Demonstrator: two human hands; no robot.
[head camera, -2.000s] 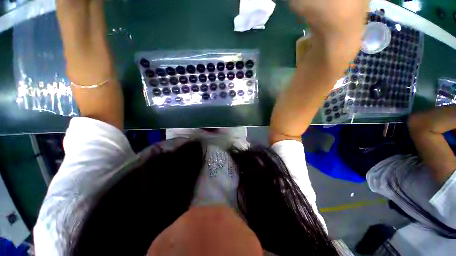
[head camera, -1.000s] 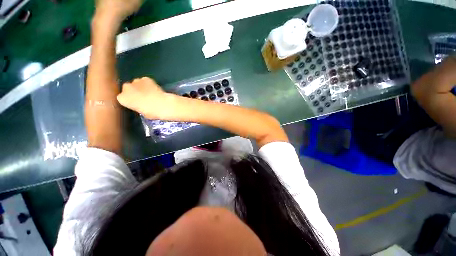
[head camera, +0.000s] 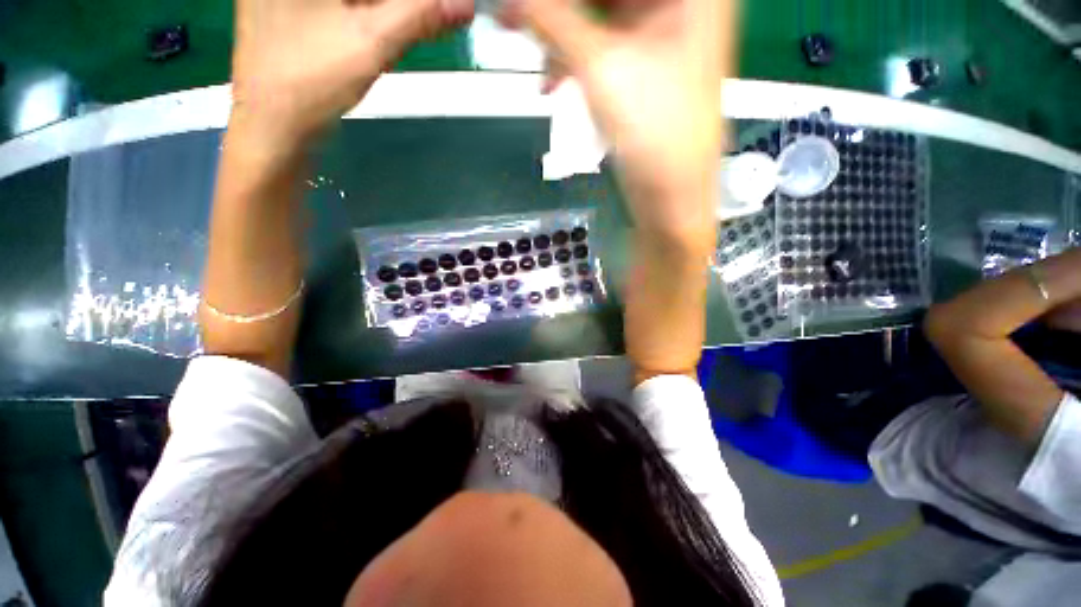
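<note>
My left hand (head camera: 326, 59) and my right hand (head camera: 628, 77) are raised at the top of the view, above the white belt edge, with fingertips close together. Both are cut off by the top edge and my right hand is blurred, so I cannot tell what they hold. The pad sheet (head camera: 480, 275) lies before me between my forearms, with rows of round black pads and a glossy part with fewer pads along its near side.
Green conveyor (head camera: 213, 18) carries spaced black units (head camera: 167, 43). Clear bag of small parts (head camera: 136, 255) lies left. White tissue (head camera: 573, 136) is by the belt edge. Right are white bottle (head camera: 747, 184), translucent lid (head camera: 808, 166), larger pad sheets (head camera: 871, 213) with a black unit, and a coworker's arm (head camera: 996, 338).
My right hand has left the pad sheet and moved up beside my left hand, which has moved nearer the middle. The view has turned and shifted.
</note>
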